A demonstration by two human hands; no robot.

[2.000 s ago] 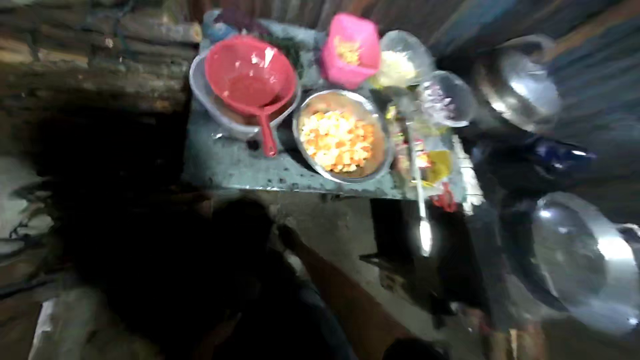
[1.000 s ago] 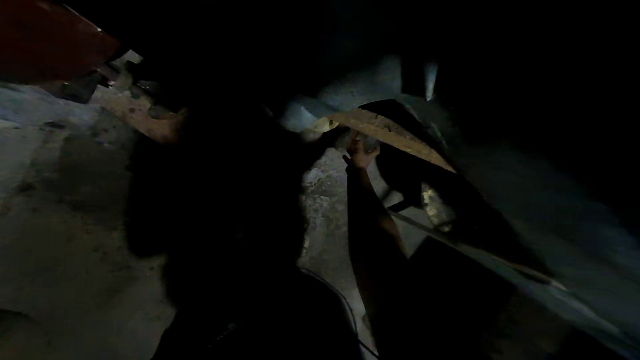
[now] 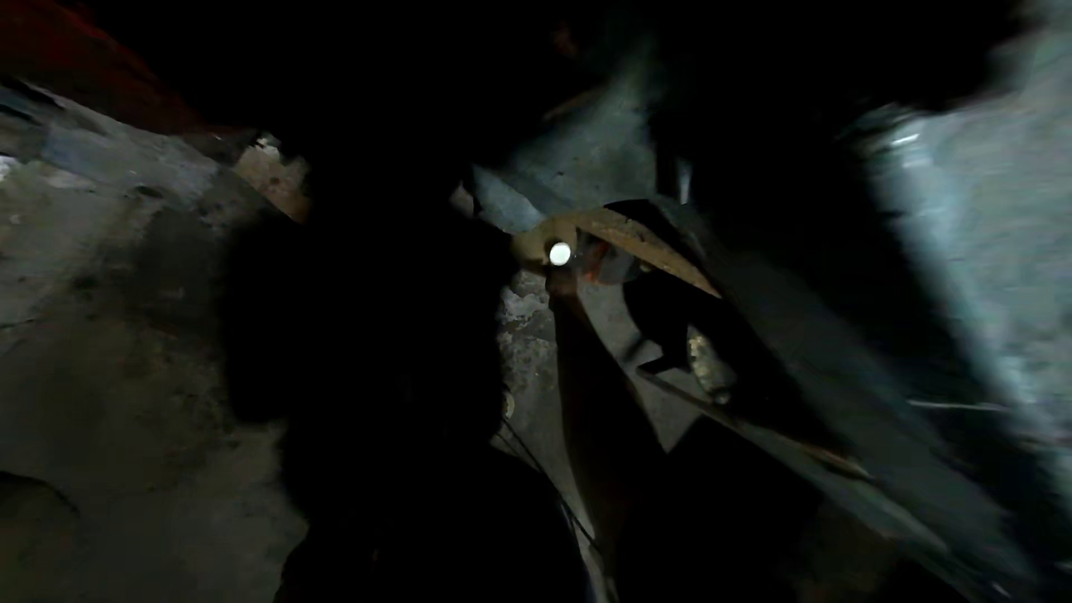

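Observation:
The head view is very dark. My right forearm reaches up from the lower middle, and my right hand [image 3: 561, 280] is small and dim at its end. A bright white round spot [image 3: 559, 254] shows right at the fingers; whether it is a held object or a light cannot be told. Just beyond the hand is a curved tan edge [image 3: 645, 243], perhaps wooden. Beside the hand, to its right, lies a dim greyish thing with a reddish-orange part [image 3: 615, 264]. My left hand is not seen.
Rough concrete floor [image 3: 142, 377] spreads at the left, with a dark red surface [image 3: 92, 67] at the upper left. A long, thin slanting bar or edge [image 3: 754, 427] runs toward the lower right. A thin cord [image 3: 544, 473] lies near the lower middle.
The view has swung from a table with bowls of food down to the dark floor area. A bright white spot now shows at my right hand, where none showed a second ago.

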